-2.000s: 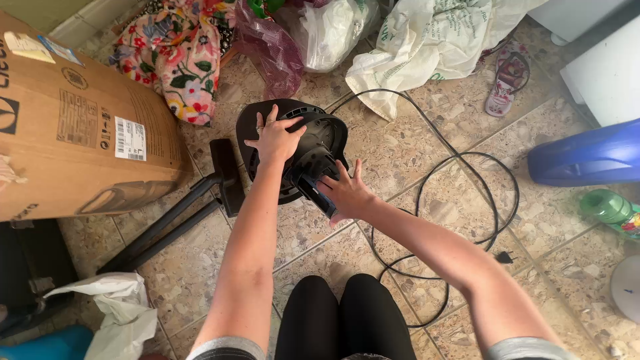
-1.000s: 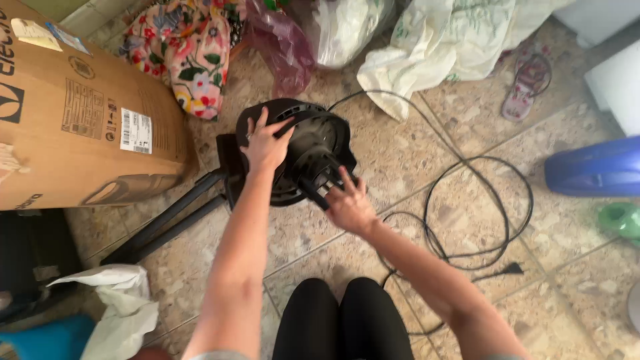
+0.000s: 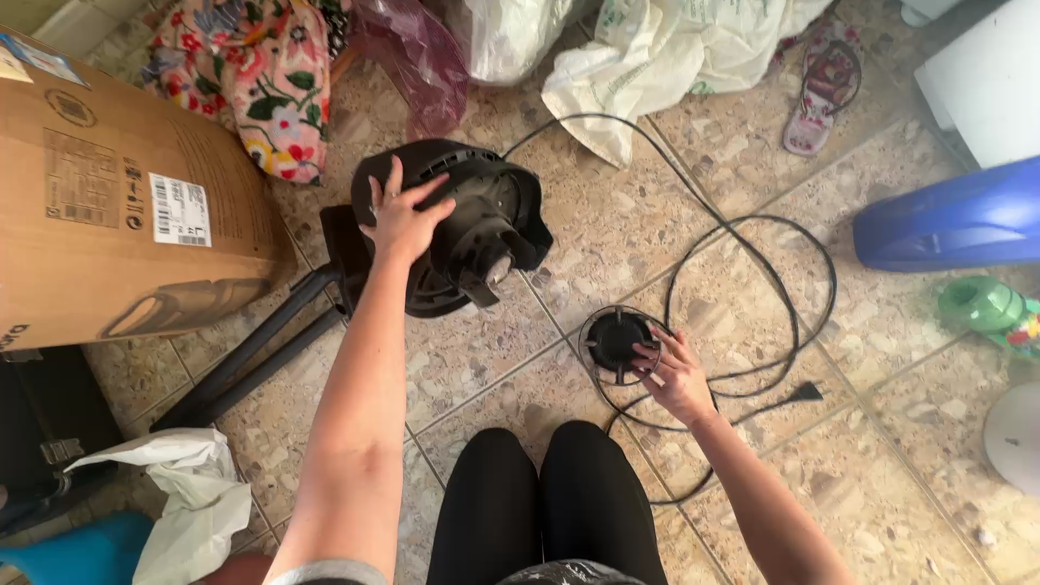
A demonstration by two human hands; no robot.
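My left hand (image 3: pixel 404 218) rests with spread fingers on the black plastic motor head of an appliance (image 3: pixel 479 203), perhaps a vacuum cleaner, which lies tilted on the floor. At its lower right, a round shaft part with prongs shows. My right hand (image 3: pixel 676 374) grips the edge of a round black plastic cage (image 3: pixel 617 341) with ribs and a thin ring, apart from the motor head. A black power cord (image 3: pixel 764 252) runs from behind the head and loops on the floor at the right, its plug (image 3: pixel 808 392) below the loops.
A large cardboard box (image 3: pixel 106 276) stands at left, beside black tubes (image 3: pixel 252 349). Floral cloth (image 3: pixel 280 97) and plastic bags (image 3: pixel 650 73) lie along the top. A sandal (image 3: pixel 821 97), a blue container (image 3: pixel 951 219) and a green bottle (image 3: pixel 981 302) are at right.
My right hand has moved away from the motor head, down and to the right, with the round black cage now in it. The shaft part on the head is exposed. My left hand stays on the head.
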